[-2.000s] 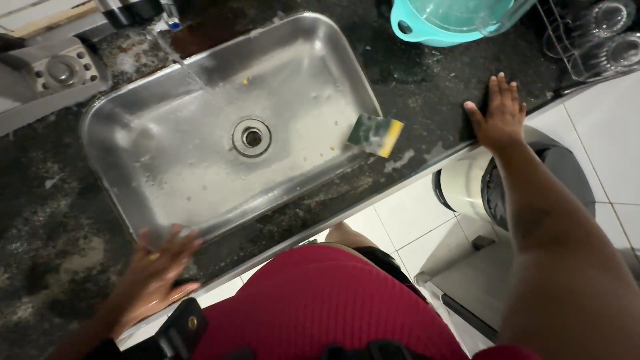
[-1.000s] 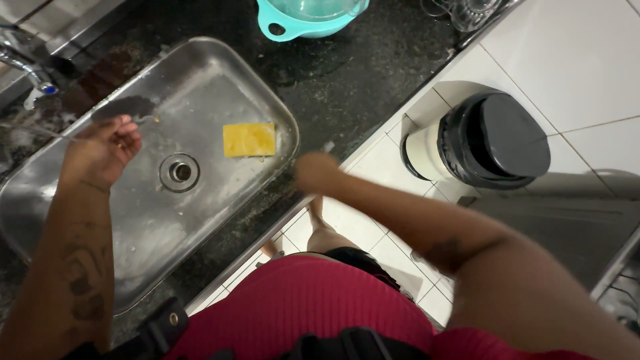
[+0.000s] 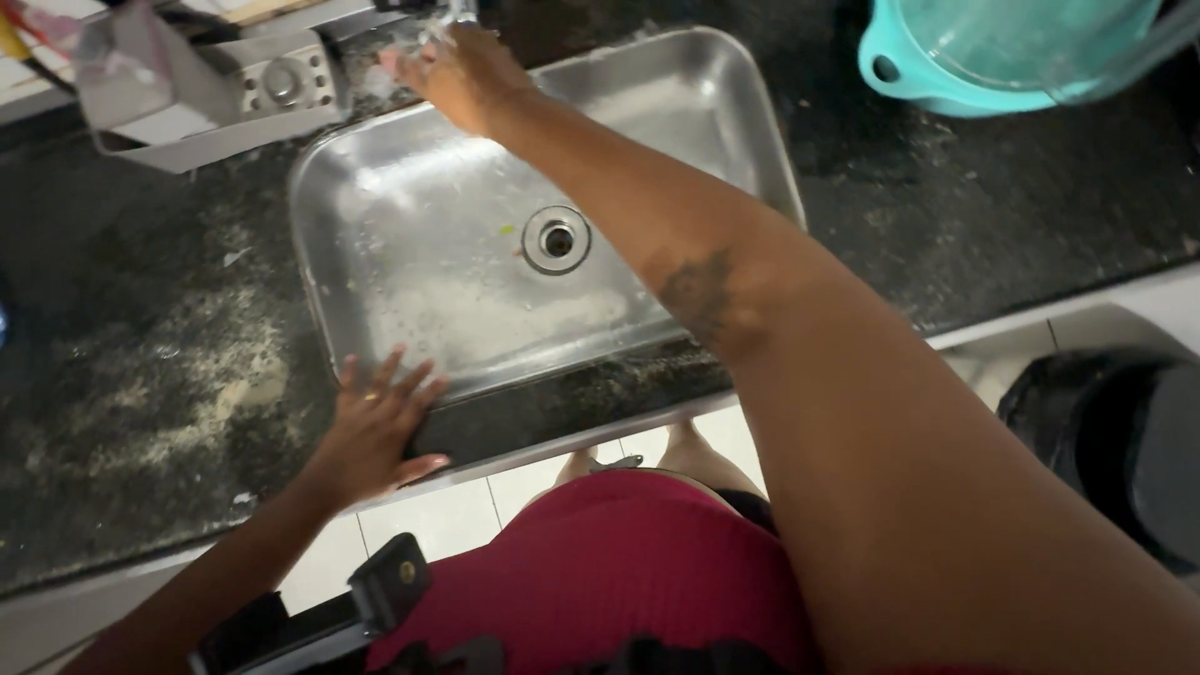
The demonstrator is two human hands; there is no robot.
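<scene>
A stainless steel sink basin (image 3: 450,309) is set in a dark stone counter, with a round drain (image 3: 557,241) and a small green scrap beside it. My left hand (image 3: 380,427) rests with spread fingers on the basin's near left rim and the counter edge. My right hand (image 3: 464,75) reaches across the basin to its far left rim, below the faucet (image 3: 461,11). Water or something glossy shows at its fingertips; blur hides whether it holds anything. My right forearm covers part of the basin. The sponge seen earlier is not visible.
A grey sink caddy (image 3: 225,103) stands at the back left. On the back right is a turquoise plastic bowl (image 3: 956,94) with clear ware in it. A black-lidded bin (image 3: 1106,450) stands on the floor at right. The counter (image 3: 169,375) bears pale residue at left.
My right hand has moved from the near counter side to the faucet area. My left hand has gone from above the basin to the near left rim. The view has swung left.
</scene>
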